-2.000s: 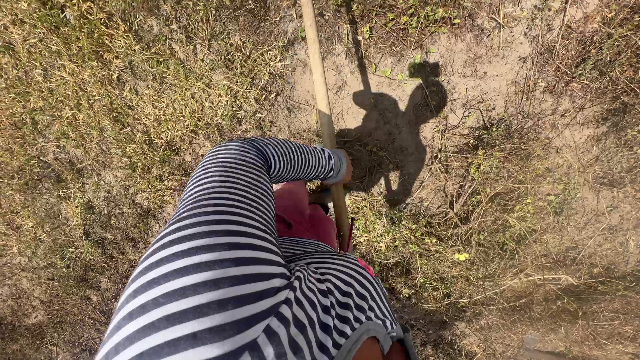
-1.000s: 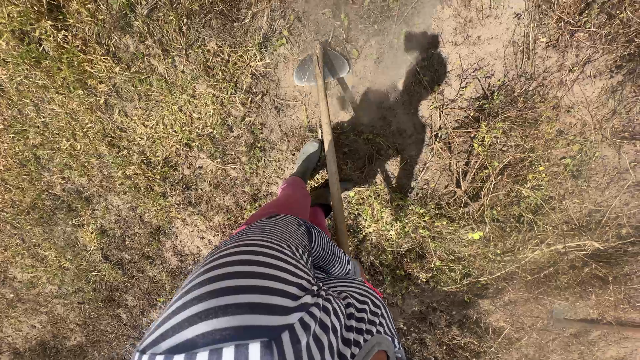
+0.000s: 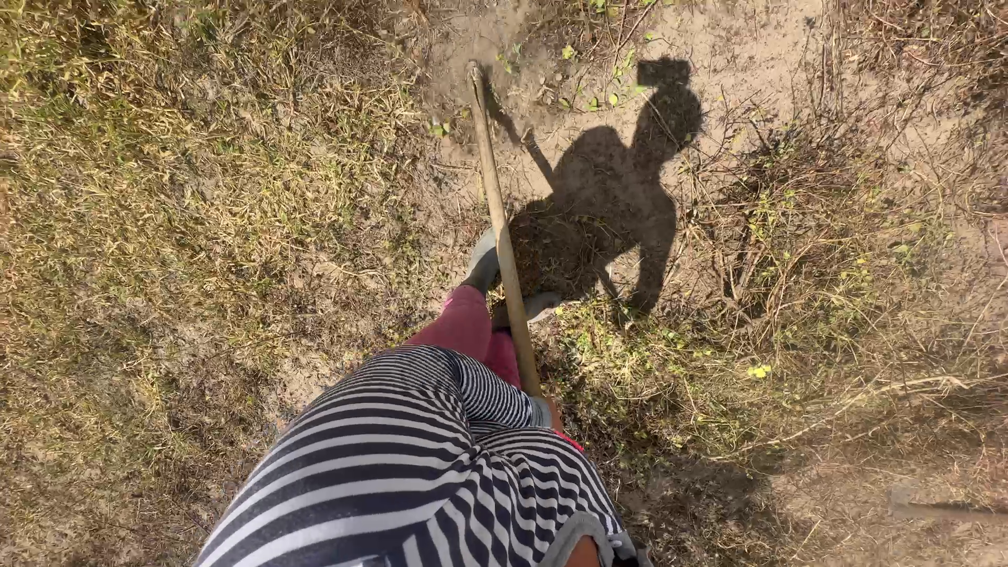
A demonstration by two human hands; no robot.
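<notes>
My left hand (image 3: 555, 415), mostly hidden by the grey cuff of a striped sleeve, grips the lower part of a long wooden hoe handle (image 3: 501, 216). From the hand, the handle slants up and slightly left past my feet. Its far end is over the soil near the top, where the blade cannot be made out. My right hand is not in view.
My feet in grey footwear (image 3: 483, 260) stand beside the handle, below pink trousers. Dry grass (image 3: 197, 236) covers the left; tangled dry stems (image 3: 803, 244) and green weeds lie right. My shadow falls on sandy soil (image 3: 748, 47).
Two seconds ago my left hand was farther up the view; it has come down nearer my body. The metal hoe blade seen one second ago is no longer visible at the handle's far end.
</notes>
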